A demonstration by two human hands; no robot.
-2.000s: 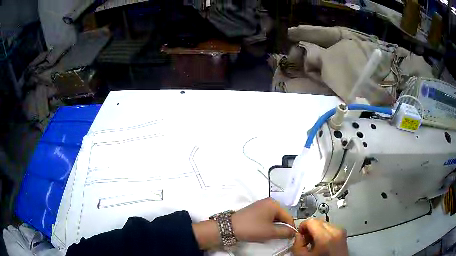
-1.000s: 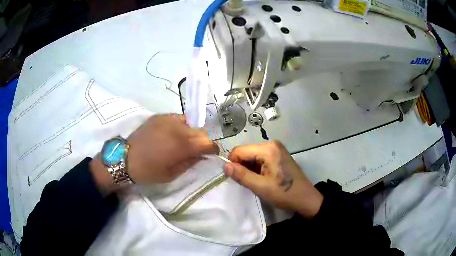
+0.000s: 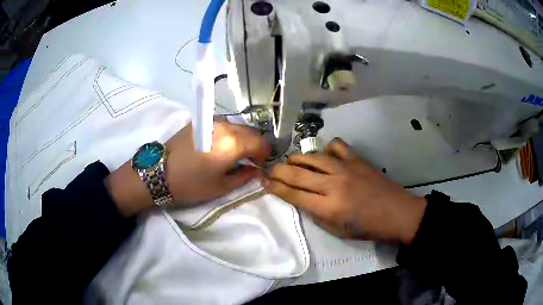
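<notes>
White trousers (image 3: 137, 250) with dark stitch lines lie on the table in front of and left of the machine. A brown-gold zip strip (image 3: 223, 211) runs up the cloth towards my fingertips. My left hand (image 3: 214, 161), with a watch on the wrist, grips the cloth edge just in front of the needle area. My right hand (image 3: 339, 190) lies beside it, fingertips on the same cloth edge. The needle area of the sewing machine (image 3: 253, 59) is partly hidden by my left hand.
A blue tube (image 3: 211, 21) with a bright white tip (image 3: 203, 101) hangs left of the machine head. A cream knob (image 3: 341, 79) is on the arm. A loose thread (image 3: 178, 58) lies behind the tube. Orange loops (image 3: 527, 159) are at the right. White cloth lies at the lower right edge.
My view has tilted down and closer to the machine. Both hands have moved from in front of the needle plate up to the needle area, bringing the cloth edge with them.
</notes>
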